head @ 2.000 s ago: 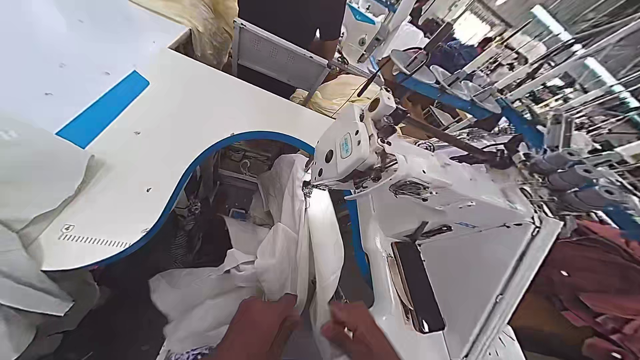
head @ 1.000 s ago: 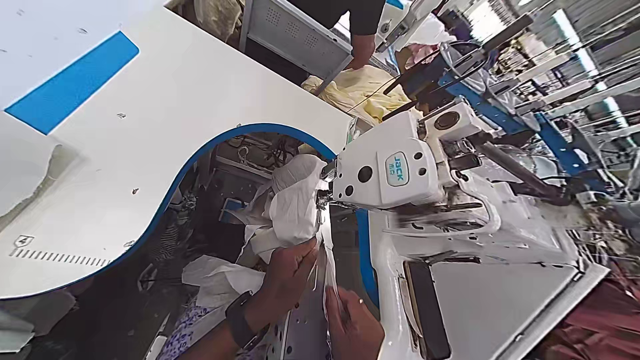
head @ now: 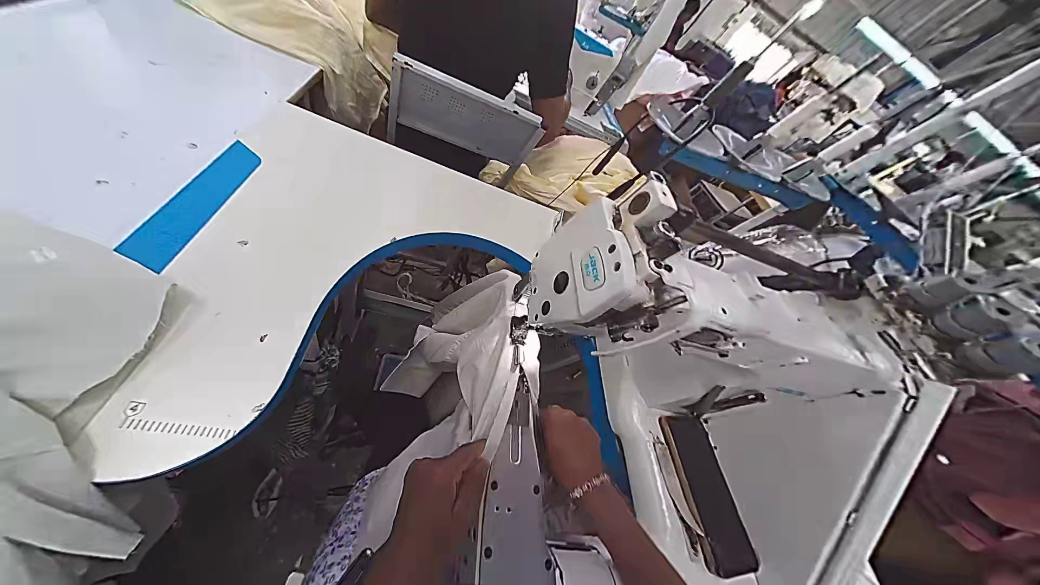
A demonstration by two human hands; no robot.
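Note:
A white Jack industrial sewing machine (head: 589,264) stands right of centre, its lit needle area over a narrow metal arm bed (head: 513,496). White fabric (head: 487,349) lies under the needle area and hangs down to the left of the bed. My left hand (head: 443,491) grips an edge of that fabric just left of the bed. To the right of the bed is my right hand (head: 573,447), fingers curled, close to a narrow strip of fabric; its fingertips are hidden, so its hold is unclear. A bracelet circles the right wrist.
A white table (head: 268,211) with a blue curved edge wraps around the machine's left side. Pale fabric (head: 73,366) drapes over its left part. A co-worker in dark clothing (head: 479,41) is beyond it, by yellow cloth (head: 569,171). Maroon fabric (head: 975,471) lies at far right.
My left hand has moved down, away from the needle area, where it was a second ago. The fabric left of the needle area has changed shape. The view has shifted.

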